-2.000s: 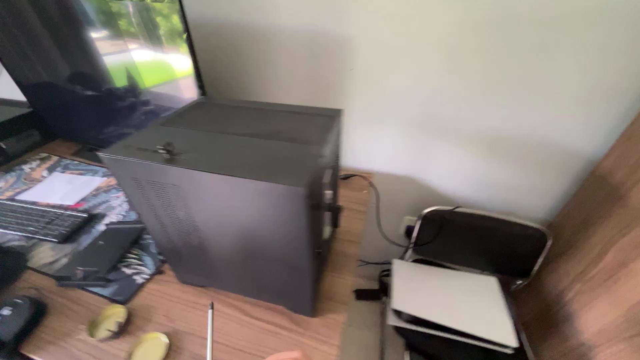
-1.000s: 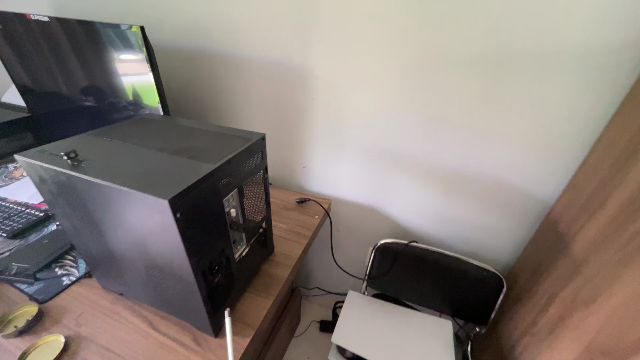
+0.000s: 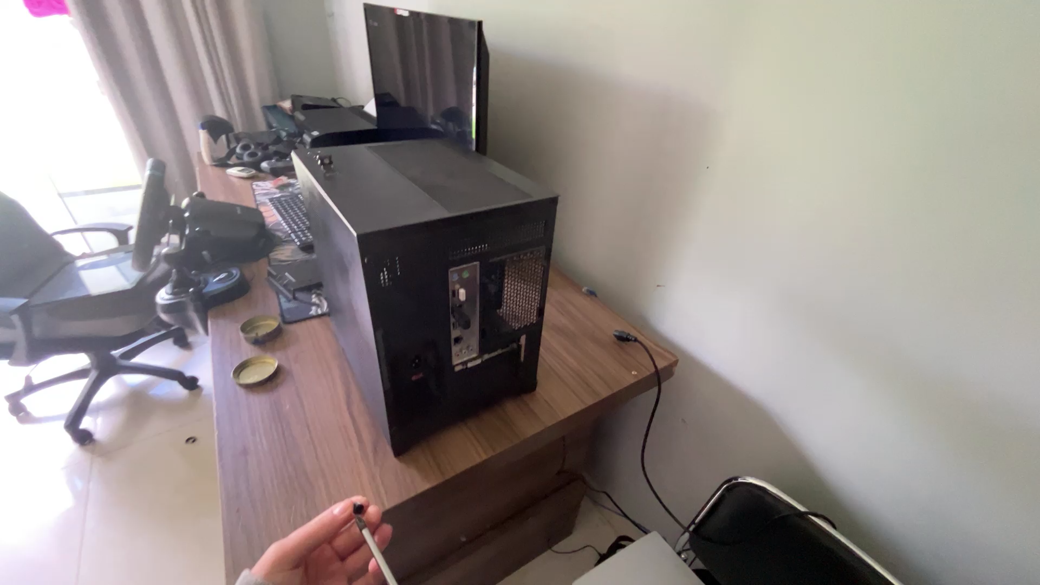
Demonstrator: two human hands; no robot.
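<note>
A black desktop computer case (image 3: 455,301) stands on the wooden desk (image 3: 284,439), its back panel with ports and a vent facing me. Small dark items (image 3: 325,162) lie on its top. At the bottom of the view, my left hand (image 3: 325,548) holds a small black screw (image 3: 358,509) between thumb and fingers. The tip of a screwdriver's metal shaft (image 3: 375,552) meets the screw. The hand at the screwdriver's other end is outside the view. Two round shallow metal lids (image 3: 261,328) lie on the desk left of the case.
Behind the case stands a monitor (image 3: 422,77). A keyboard (image 3: 292,218) and a steering wheel controller (image 3: 219,236) are at the left. A cable (image 3: 646,422) hangs over the desk's right edge towards a black chair (image 3: 780,536). An office chair (image 3: 89,301) stands left.
The view has swung round to the case's back panel. My left hand with the small screw has come into view, and more of the screwdriver shaft's surroundings shows.
</note>
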